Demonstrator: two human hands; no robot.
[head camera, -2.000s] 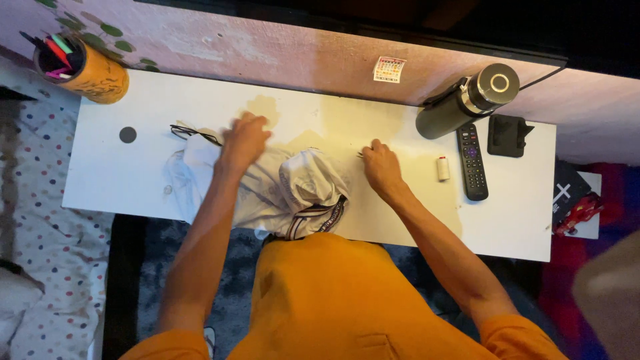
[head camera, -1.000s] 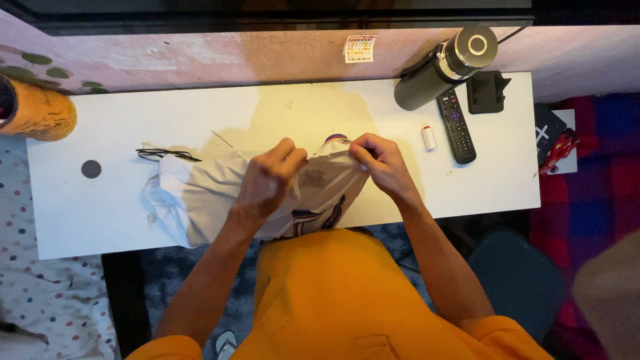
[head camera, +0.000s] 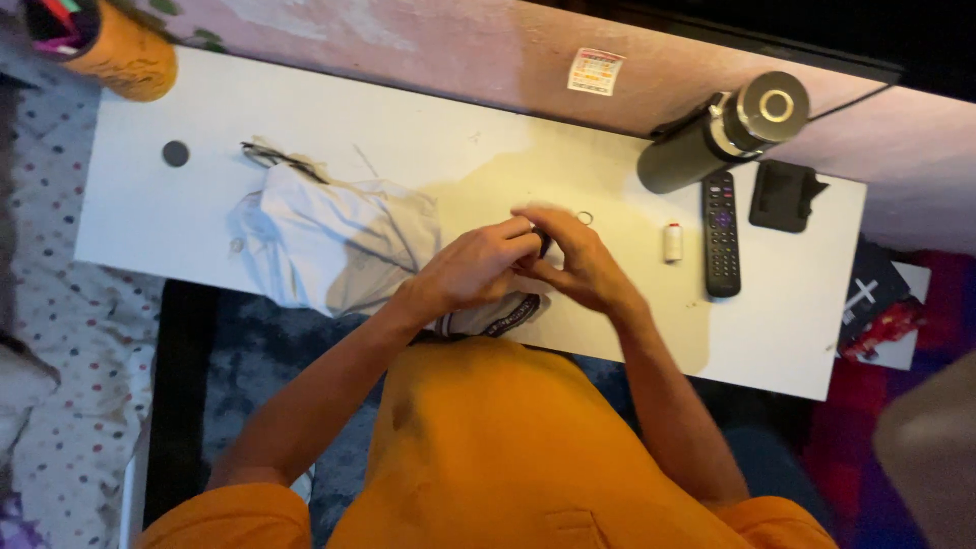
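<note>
My left hand (head camera: 484, 259) and my right hand (head camera: 583, 255) meet over the middle of the white table, fingertips together. A small dark thing (head camera: 541, 242) shows between them; its kind and which hand grips it are unclear. White cloth with buttons, likely a garment (head camera: 335, 236), lies crumpled left of and under my left hand, its dark patterned trim (head camera: 515, 314) near the front edge. A small ring-shaped thing (head camera: 585, 218) is just beyond my right hand. A thread spool (head camera: 672, 243) stands or lies farther right; eyeglasses (head camera: 286, 162) touch the cloth's far edge.
The white table (head camera: 770, 335) also bears a black remote control (head camera: 721, 232), a dark insulated bottle (head camera: 690, 152) and a black holder (head camera: 783, 195) at the right. A dark disc (head camera: 175, 154) and an orange pen cup (head camera: 137, 61) are at the left, with a wall behind.
My hands have come together from apart. The cloth they held raised a second ago now lies lower on the table, and a small dark thing shows between my fingers.
</note>
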